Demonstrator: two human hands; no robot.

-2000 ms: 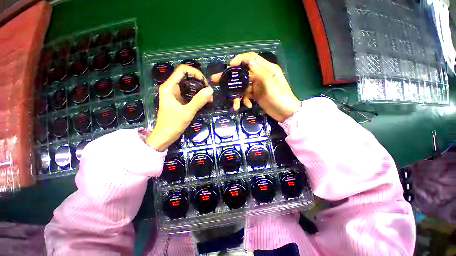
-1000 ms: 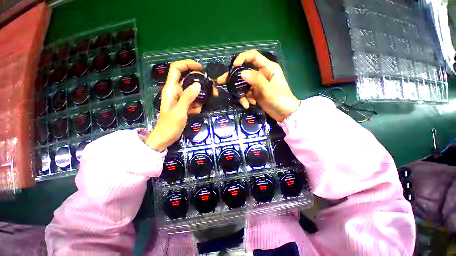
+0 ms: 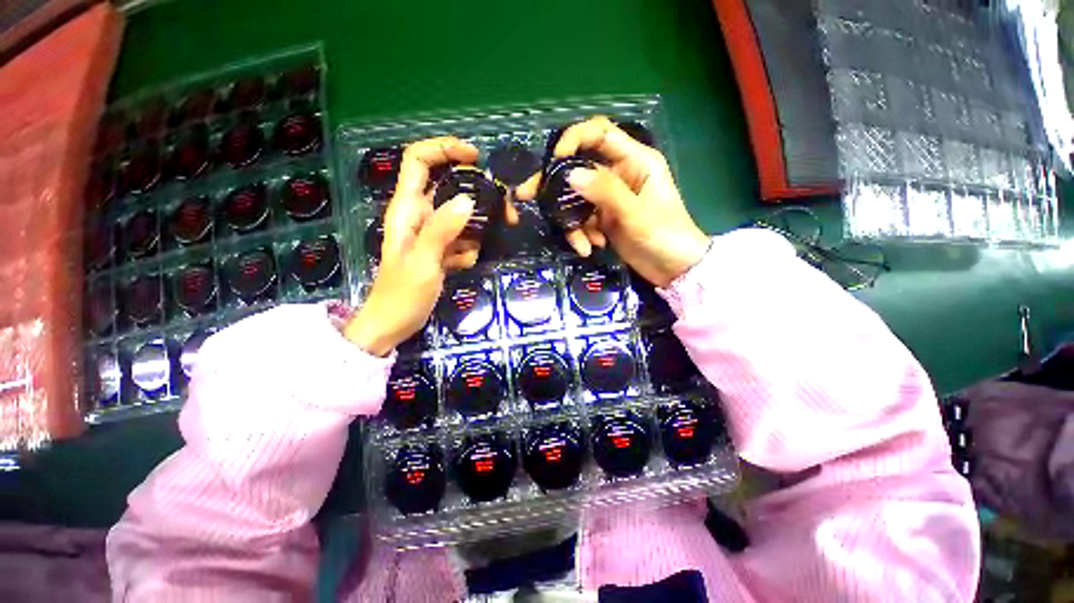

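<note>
My left hand [image 3: 422,230] holds a round black display unit [image 3: 472,199] with its thumb on the face. My right hand [image 3: 624,200] holds another round display unit [image 3: 567,192], thumb also on the face. Both units are above the upper part of a clear blister tray [image 3: 554,516], side by side and apart. The faces look dark with faint pale text. Round black discs sit in the tray pockets, many with small red text, some with white glare. My hands hide part of the upper rows.
A second clear tray [image 3: 212,88] of discs lies at left beside a red-orange slab [image 3: 71,177]. Empty clear trays [image 3: 942,130] lie on a dark grey sheet with a red-orange edge [image 3: 749,100] at upper right. A thin dark cable loop or eyeglasses [image 3: 830,262] lies on the green mat [image 3: 506,53].
Since the earliest frame, my left hand has turned its unit and moved it slightly right. My right thumb has come onto the face of its unit. Little differs from one second ago.
</note>
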